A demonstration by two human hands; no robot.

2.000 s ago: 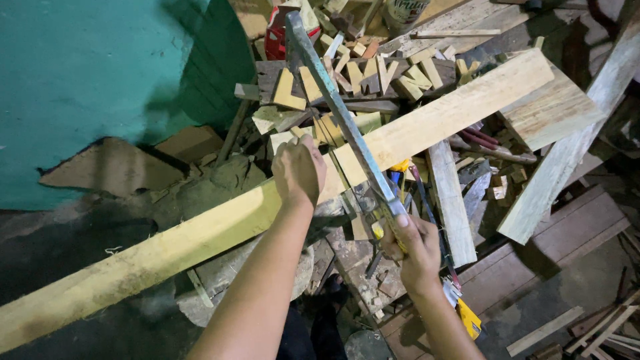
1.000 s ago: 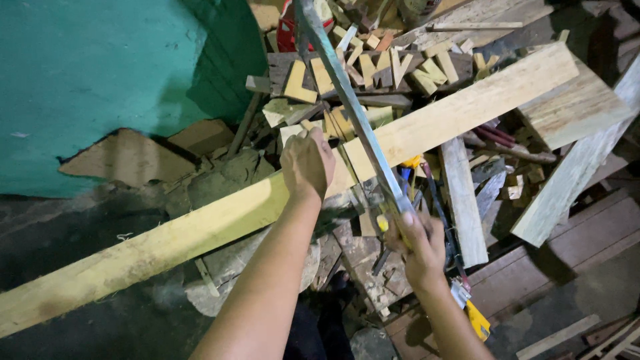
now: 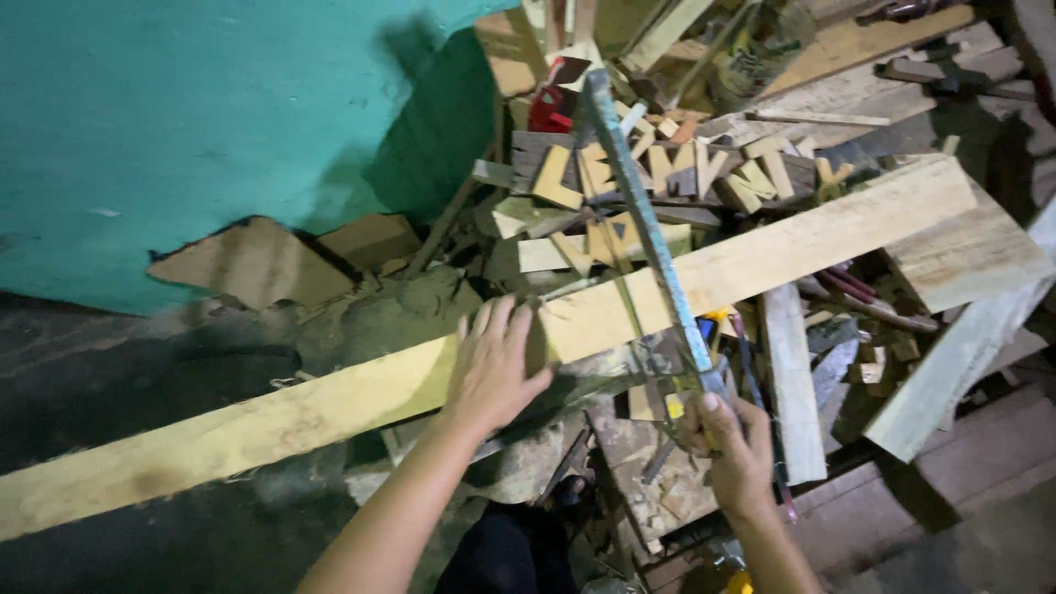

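Note:
A long pale wooden plank (image 3: 767, 247) runs slantwise across the head view. My left hand (image 3: 495, 363) lies over the plank's middle, fingers across its top and thumb by the near edge. To its right, my right hand (image 3: 730, 433) is closed round the handle of a hacksaw with a worn bluish metal frame (image 3: 648, 214). The frame stretches over the plank toward the far side. Its thin blade is blurred and crosses the plank left of the frame; how deep it sits cannot be told.
Letter-shaped wood pieces (image 3: 559, 177) and offcuts lie heaped beyond the plank. A clear plastic container (image 3: 763, 54) stands at the back, near a red object (image 3: 551, 107). Boards (image 3: 794, 384) lie at the right. A green wall (image 3: 206, 124) is at the left; my dark-clothed leg (image 3: 499, 553) shows below.
My left hand has shifted left along the plank, away from the saw blade, and its fingers now lie flatter. The right hand still holds the hacksaw.

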